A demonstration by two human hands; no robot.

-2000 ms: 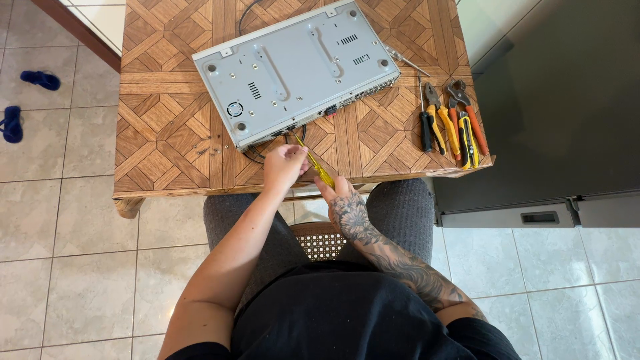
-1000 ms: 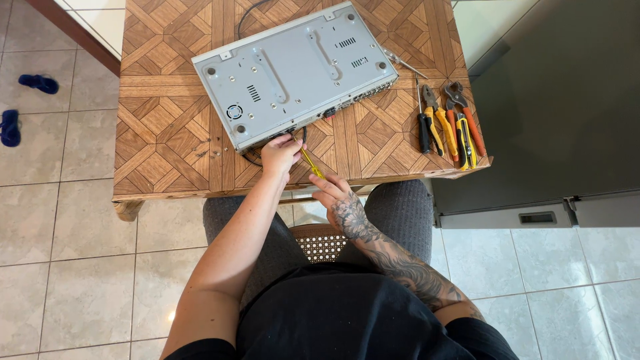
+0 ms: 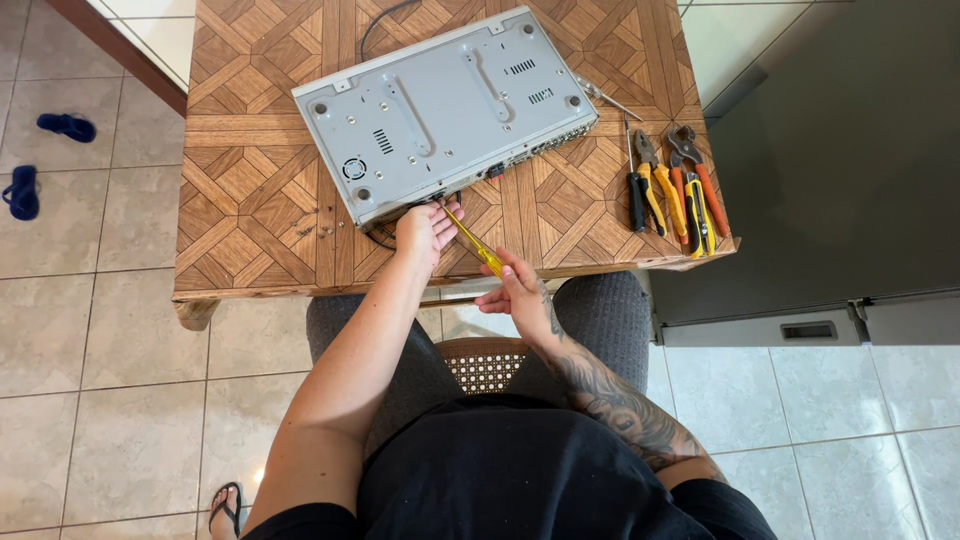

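A grey metal electronics case [image 3: 450, 112], like a video recorder or disc player, lies underside up on the table, its connector side facing me. My left hand [image 3: 424, 234] is palm up at the near edge of that side, beside a black cable, fingers partly curled; what its fingertips touch is hidden. With thumb and fingers my right hand [image 3: 519, 292] holds the handle of a yellow screwdriver [image 3: 477, 244], whose tip reaches the connector side next to my left fingers. Several small screws [image 3: 322, 231] lie on the table left of my left hand.
At the table's right lie a black screwdriver [image 3: 636, 195], yellow-handled pliers [image 3: 661, 187], orange-handled pliers [image 3: 684, 157] and a yellow utility knife [image 3: 699, 217]. A thin metal tool [image 3: 615, 99] lies by the case's right corner. A dark cabinet or appliance [image 3: 817, 165] stands at right.
My left hand's fingers have opened out beside the screwdriver. My right hand remains at the handle, its grip shifted slightly. The case appears unmoved.
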